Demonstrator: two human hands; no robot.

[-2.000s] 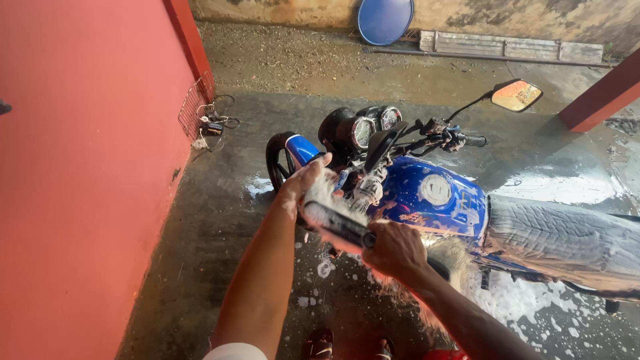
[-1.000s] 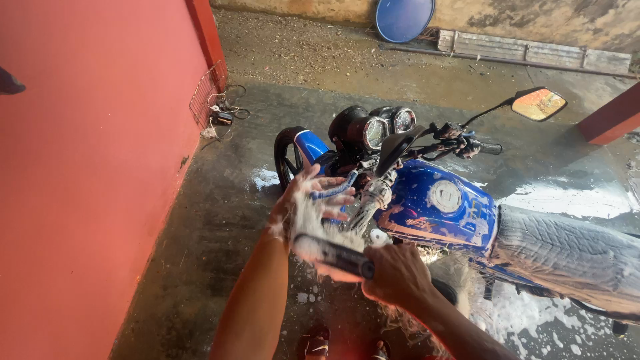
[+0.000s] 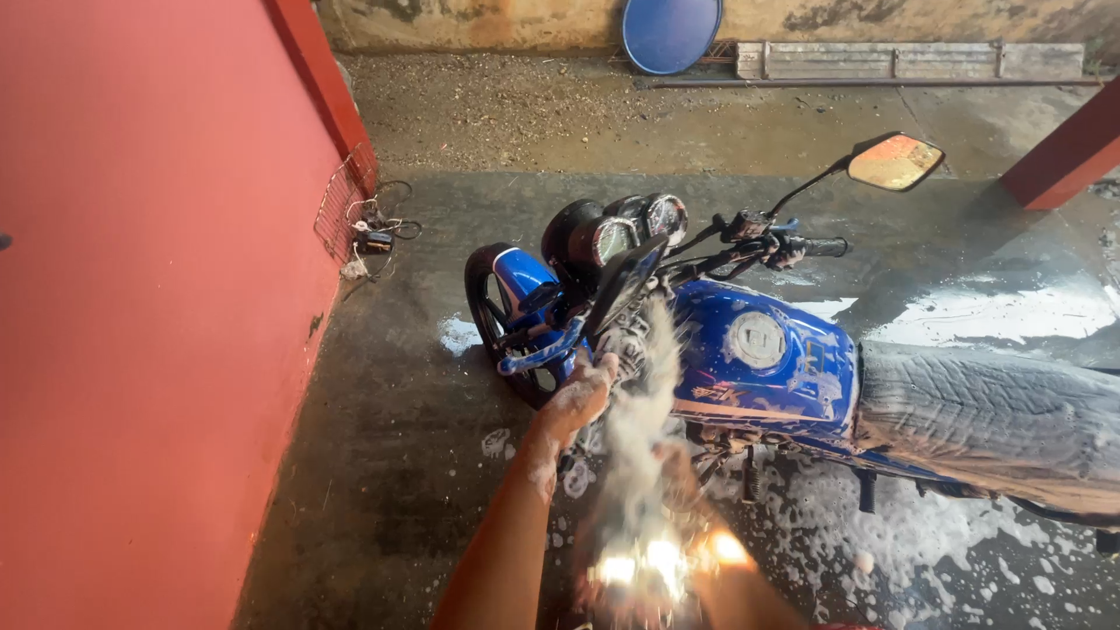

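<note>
A blue motorcycle with foam on its fuel tank (image 3: 757,350) and seat (image 3: 989,420) stands in front of me. My left hand (image 3: 577,398), wet with suds, is closed around the left handlebar grip, beside the blue lever (image 3: 547,350) and below a black mirror (image 3: 626,284). My right hand (image 3: 678,472) is blurred, low and to the right of the left one. A whitish, blurred spray or foamy mass (image 3: 643,411) runs between the hands up to the handlebar, with bright glare at its lower end. Whatever the right hand holds is hidden.
A pink wall (image 3: 157,306) rises at left, with a wire basket (image 3: 346,206) and cables at its foot. The other mirror (image 3: 894,162) juts out at upper right, near a red post (image 3: 1063,149). Foam (image 3: 875,525) lies on the wet floor. A blue disc (image 3: 671,35) leans on the far wall.
My left hand, with fingers spread a second ago, has closed at the handlebar. The dark handle seen earlier in my right hand no longer shows; that hand is lower and blurred.
</note>
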